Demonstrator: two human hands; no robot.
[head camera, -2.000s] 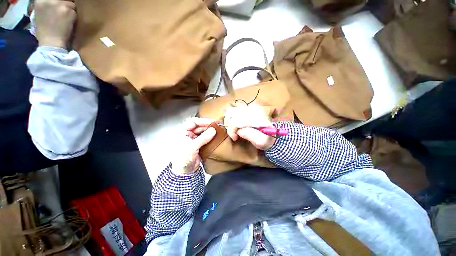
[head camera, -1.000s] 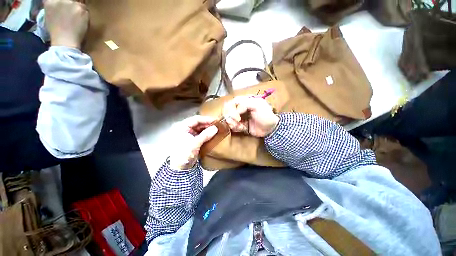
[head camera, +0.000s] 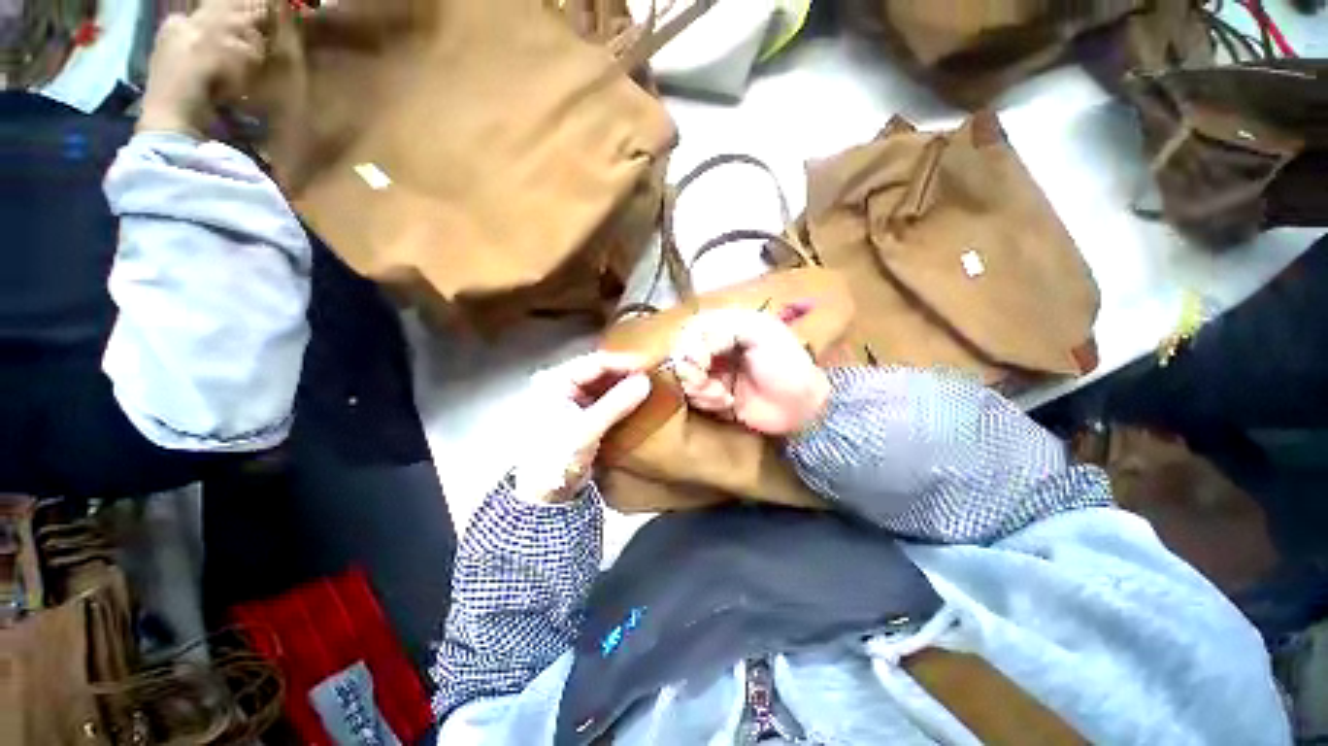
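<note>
A tan-brown bag lies in front of me at the near edge of the white table. My left hand pinches the bag's orange-brown trim between thumb and fingers. My right hand is curled just right of it, fingertips close together near the trim. A small part of the pink-handled tool shows behind my right hand; its tip is hidden. Whether a thread is between my fingertips is too small to tell. The bag's thin dark handles loop up behind it.
Another brown bag with a white label lies right of mine on the white table. At the left, a person's hand holds a large brown bag. A red packet is low left. Dark brown bags lie at the far right.
My right hand has turned from holding the pink tool's handle towards my wrist to pinching at the trim, with the tool pointing away behind it. The whole view has shifted slightly.
</note>
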